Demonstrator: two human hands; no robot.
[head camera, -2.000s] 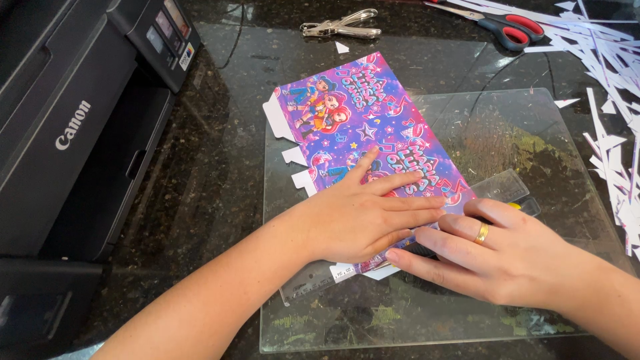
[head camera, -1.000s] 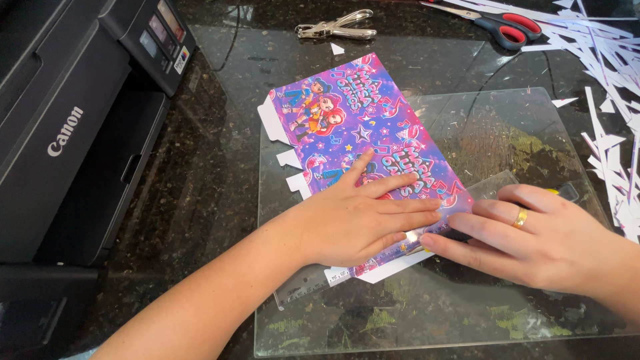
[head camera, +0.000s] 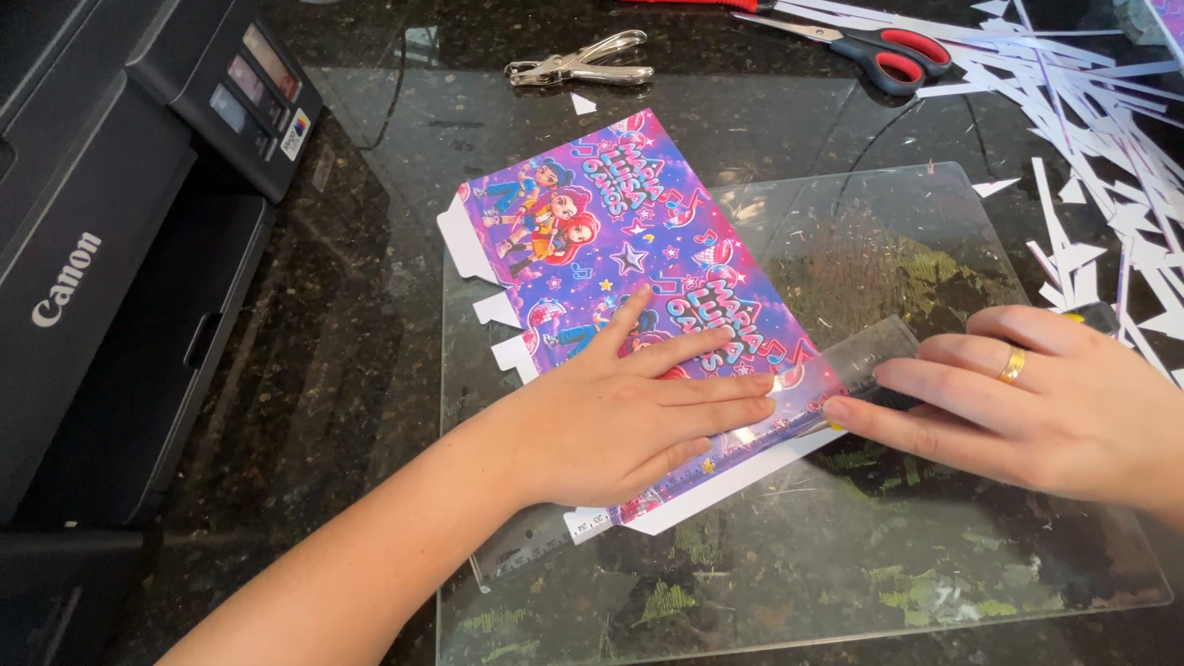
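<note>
A printed purple card sheet with white tabs along its edges lies tilted on a glass board. My left hand is spread flat, pressing on the sheet and on a clear plastic ruler laid across its lower part. White card shows beyond the ruler's lower edge. My right hand grips a black and yellow cutter, mostly hidden by the fingers, with its tip at the ruler's edge by the sheet's right corner.
A black Canon printer stands at the left. Metal hole punch pliers lie behind the sheet. Red and black scissors and a heap of white paper strips are at the back right. The worktop is dark speckled stone.
My right hand has moved right along the ruler from beside my left fingers to the sheet's right corner. My left hand stays spread on the sheet and ruler.
</note>
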